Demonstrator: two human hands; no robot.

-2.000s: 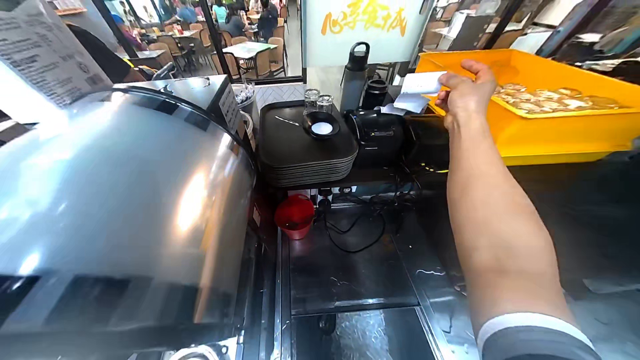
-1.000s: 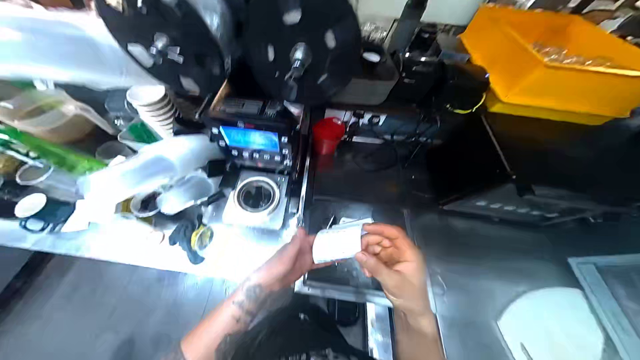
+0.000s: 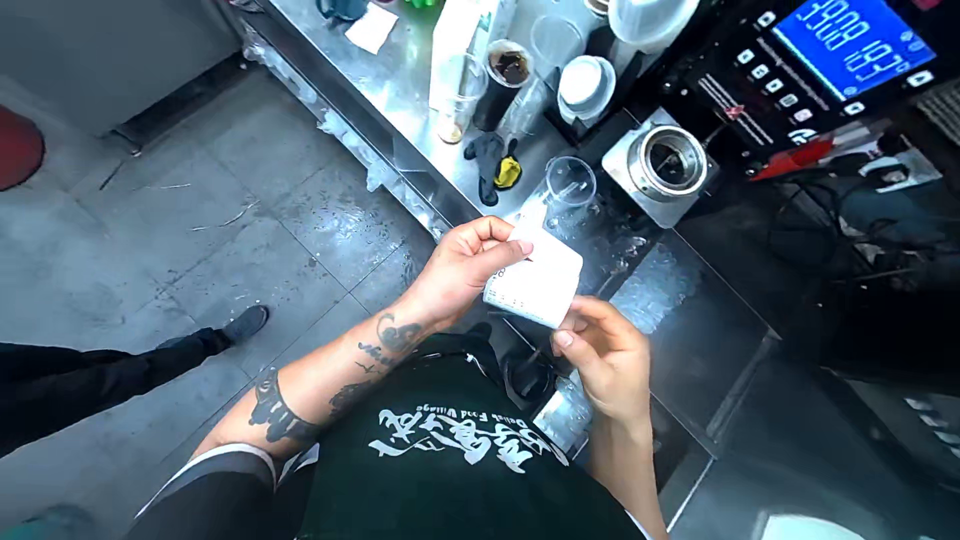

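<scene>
A slip of white paper with printing (image 3: 540, 279) is between my two hands, above the steel counter's edge. My left hand (image 3: 469, 262) pinches its upper left part between thumb and fingers. The thumb and forefinger of my right hand (image 3: 604, 349) grip its lower right corner. Just beyond the paper, a clear plastic cup (image 3: 571, 182) stands on the wet counter. A dark glove or cloth with a yellow part (image 3: 495, 166) lies to the left of that cup.
A cup of dark drink (image 3: 504, 79), a stack of white lids or cups (image 3: 585, 88) and a metal ring fitting (image 3: 667, 165) are on the counter. A machine with a blue display (image 3: 853, 45) is at upper right. Another person's shoe (image 3: 246, 324) is on the tiled floor at left.
My right hand has come down from beside the yellow crate to in front of me. Both hands now hold the paper. The view has swung down and left.
</scene>
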